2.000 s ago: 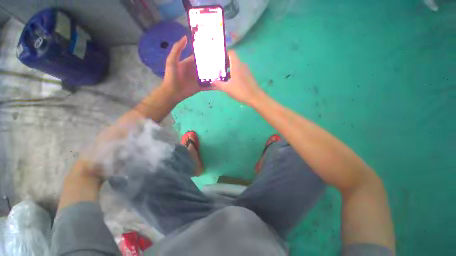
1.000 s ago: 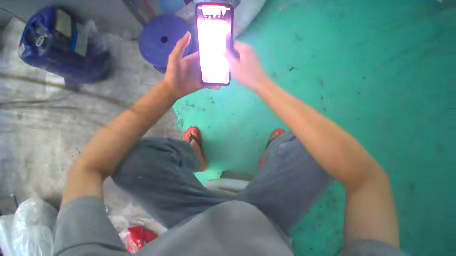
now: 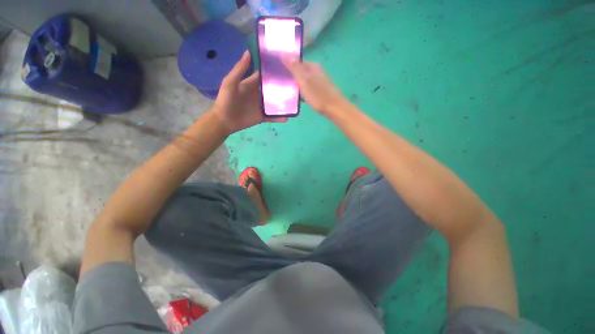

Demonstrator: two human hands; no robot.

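A smartphone [image 3: 280, 68] with a bright, washed-out screen is held upright at the top centre. My left hand [image 3: 241, 101] is bare and holds it from the left side and underneath, thumb along the left edge. My right hand [image 3: 314, 85] is bare, with its fingertips over the right part of the screen; its fingers are blurred. What the screen shows cannot be read.
A blue drum [image 3: 81, 65] lies at the upper left, with a round blue reel [image 3: 214, 55] near the phone. Clear plastic bags [image 3: 47, 300] and a red packet [image 3: 183, 313] are at the lower left. Green floor [image 3: 404, 117] spreads right. My legs are below.
The phone has shifted slightly lower and its screen now looks pinkish and dimmer. My right fingers have moved from the phone's lower edge onto the screen's right part.
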